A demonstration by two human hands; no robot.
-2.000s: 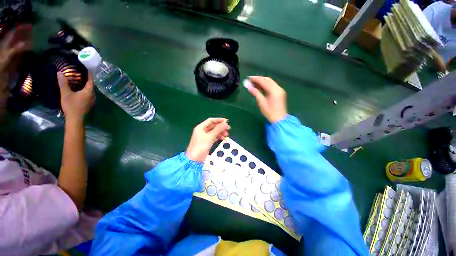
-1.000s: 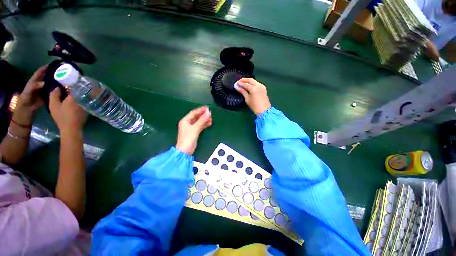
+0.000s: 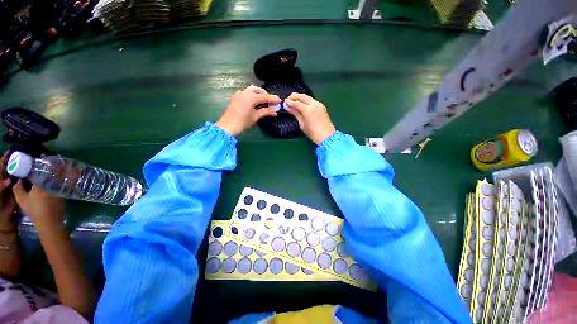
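A black unit (image 3: 283, 125) with a ribbed round body lies on the green surface ahead, its smaller round part at the back. My left hand (image 3: 248, 110) and my right hand (image 3: 308, 115) meet over its middle, fingertips pinched. A small pale piece shows at the fingertips of each hand, over the unit; whether it is one pad, two, or backing is unclear. Two overlapping pad sheets (image 3: 278, 245) lie nearer me, with dark emptied spots at the upper left and grey pads on the rest. My right sleeve covers their right end.
A water bottle (image 3: 82, 180) lies at left by a co-worker's hands (image 3: 39, 199) and another black unit (image 3: 30, 124). At right are a grey metal post (image 3: 468, 79), a yellow can (image 3: 504, 150) and fanned pad sheets (image 3: 506, 247). More sheets (image 3: 148, 11) are stacked beyond.
My left hand has moved up and right to the black unit, joining my right hand there. The view has shifted; the bottle and co-worker appear lower and further left.
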